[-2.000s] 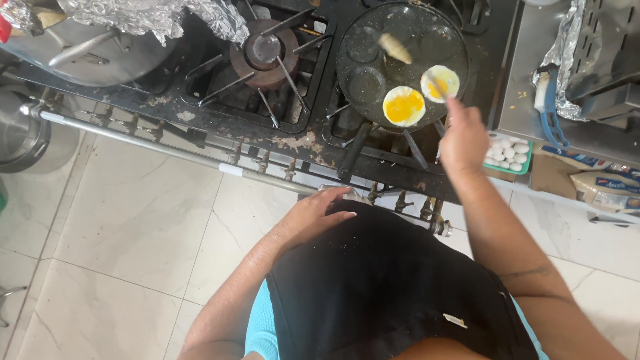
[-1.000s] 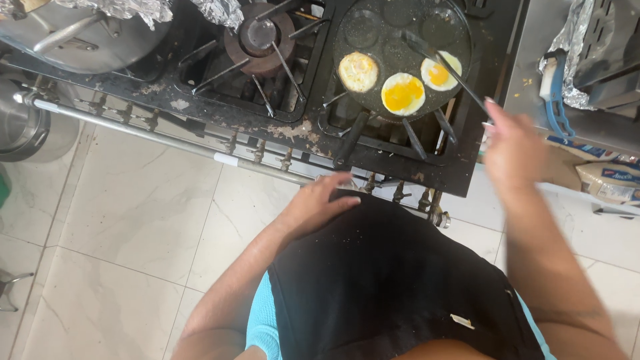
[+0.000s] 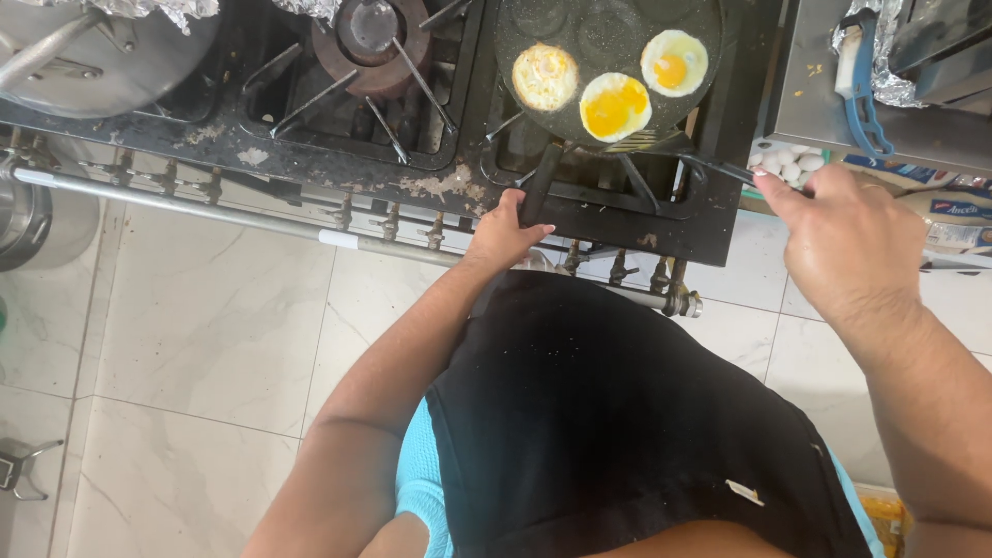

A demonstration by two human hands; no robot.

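Observation:
A black multi-cup egg pan (image 3: 608, 39) sits on the right burner. Three round eggs lie in its near cups: a browned one (image 3: 545, 76) at left, one with spread yellow yolk (image 3: 615, 108) in the middle, one with a rounder yolk (image 3: 674, 63) at right. My right hand (image 3: 852, 232) grips a black slotted spatula (image 3: 709, 161), whose head is at the pan's near rim, below the middle egg. My left hand (image 3: 505, 232) is at the end of the pan's handle (image 3: 542, 182), thumb and fingers apart on either side; whether it touches is unclear.
An unlit burner (image 3: 372, 31) lies left of the pan, then a large metal pot (image 3: 116, 62) with foil. Gas knobs and a rail (image 3: 232, 219) run along the stove's front. At right are a steel surface (image 3: 821, 101), a blue-handled tool (image 3: 862, 101) and a tray of white eggs (image 3: 790, 164).
The browned egg, which one second ago lay at left, is still there. The spatula has moved from over the right egg to the pan's near edge. My left hand has moved up to the pan handle.

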